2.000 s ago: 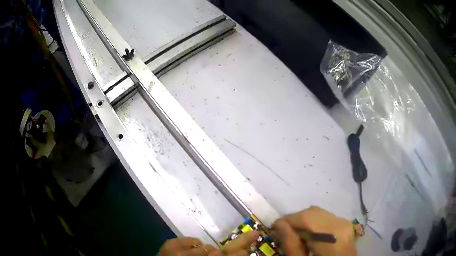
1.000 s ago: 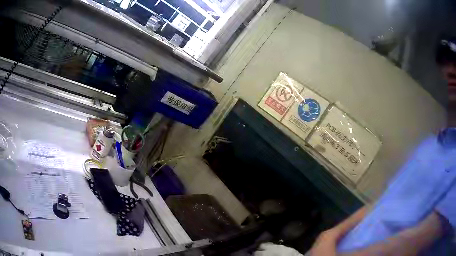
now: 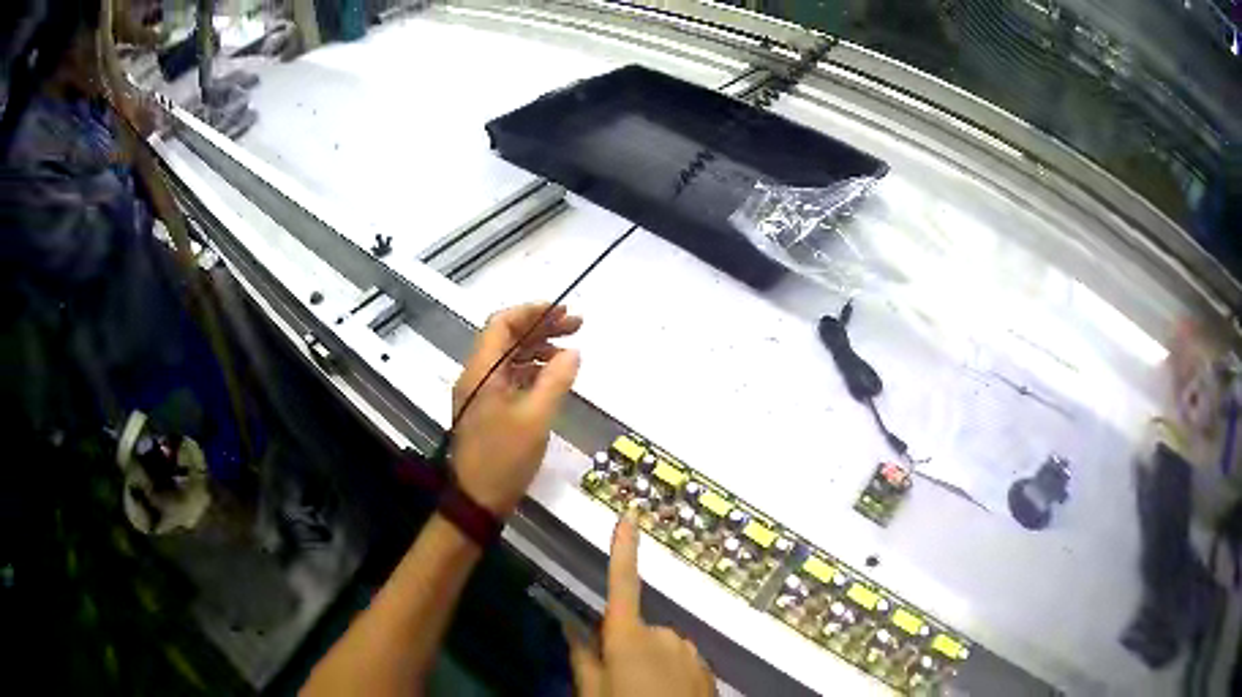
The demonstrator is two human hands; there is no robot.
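Observation:
A long circuit board panel (image 3: 718, 532) with a row of yellow-topped transformers lies along the metal conveyor rails at lower centre. My left hand (image 3: 511, 409) is raised over the rails beyond the panel's left end, fingers loosely curled and nothing seen in them. It wears a dark red wrist strap (image 3: 467, 516), and a thin black cord (image 3: 588, 271) crosses over it. My right hand (image 3: 654, 656) is at the bottom, partly cut off by the edge. Its index finger points at the near side of the panel's left part; contact is unclear. I see nothing held in it.
A black parts tray (image 3: 667, 150) lies at the back with a clear component bag (image 3: 806, 218) at its right corner. A small sample board (image 3: 884, 493) with a bundled black cable (image 3: 850, 361) lies right of centre. A dark round-based object (image 3: 1039, 494) and dark cloth (image 3: 1160, 545) are farther right.
The view turned right to a wall and a person, then came back to the bench. Both hands were close together on a board; now they are apart, and the right hand's dark stick is not visible.

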